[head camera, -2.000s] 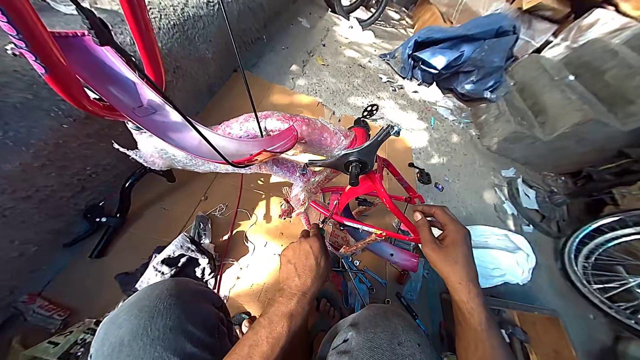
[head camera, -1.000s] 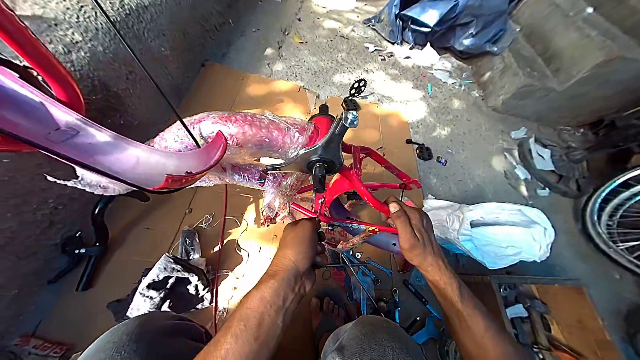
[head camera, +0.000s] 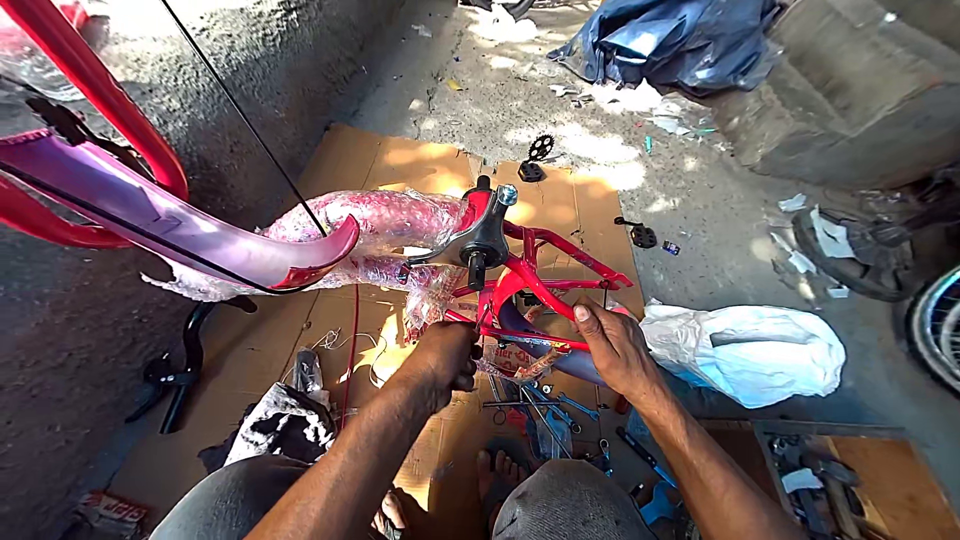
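A red bicycle frame (head camera: 551, 296) lies across the middle, its main tubes in clear plastic wrap (head camera: 375, 217). A black crank arm (head camera: 484, 244) stands out at its bottom bracket. My right hand (head camera: 611, 345) grips the red tubes near the rear end, thumb on top. My left hand (head camera: 446, 356) is closed near the thin lower tube, beside the torn wrap; what its fingers hold is hidden. Left of the hands, a pink-purple mudguard (head camera: 187, 232) and the red fork (head camera: 112, 97) rise close to the camera, with a thin black rod or cable (head camera: 240, 112) above the wrapped tubes.
Cardboard (head camera: 337, 165) covers the ground. Wrenches (head camera: 577, 407) and other tools lie below the frame. A handlebar with brake lever (head camera: 180, 367) is at left, a pedal (head camera: 643, 236) and a white bag (head camera: 776, 352) at right. A wheel (head camera: 941, 322) and a toolbox (head camera: 802, 435) are farther right.
The view has shifted since the earliest frame. My right hand stays on the rear tubes and my left hand stays by the lower tube.
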